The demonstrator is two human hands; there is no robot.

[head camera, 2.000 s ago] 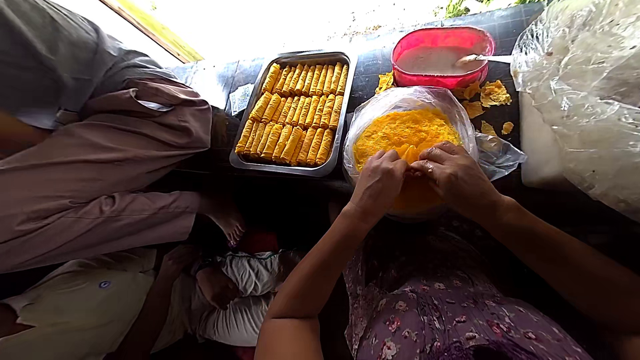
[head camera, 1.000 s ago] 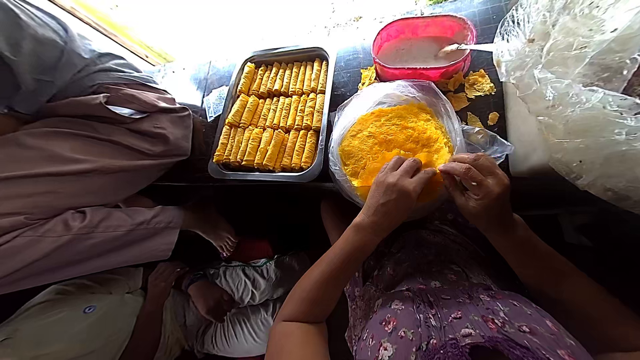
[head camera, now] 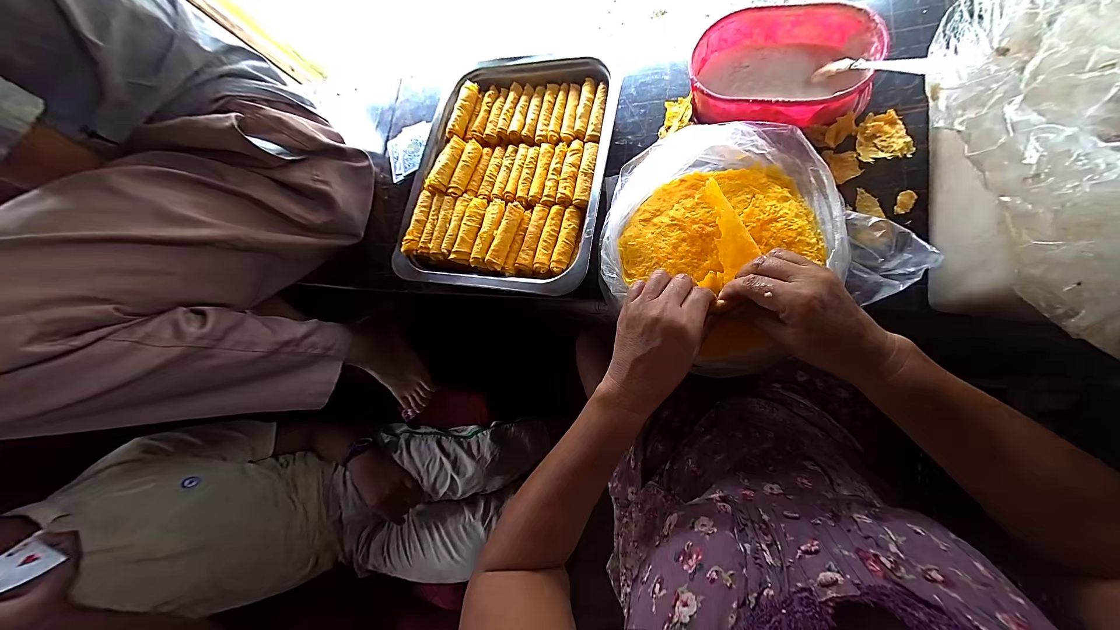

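Observation:
My left hand [head camera: 661, 328] and my right hand [head camera: 801, 306] meet at the near side of a round stack of yellow-orange wrapper sheets [head camera: 669, 223]. The stack lies in a clear plastic bag [head camera: 643, 171]. Fingers of both hands pinch the near edge of a wrapper sheet [head camera: 733, 232], whose pointed end stands out over the stack. What lies under the fingertips is hidden. To the left, a metal tray [head camera: 490, 280] holds several rows of rolled yellow pastries [head camera: 503, 229].
A pink tub [head camera: 787, 112] of pale paste with a white-handled utensil [head camera: 892, 66] stands behind the bag. Wrapper scraps [head camera: 884, 136] lie beside it. Plastic sheeting [head camera: 1032, 175] covers the right side. One person sits at left; another person [head camera: 219, 516] is below, near the table.
A pointed flap of wrapper sheet now stands out above my fingers. My hands have come together at the stack's near edge; one second ago they were slightly apart.

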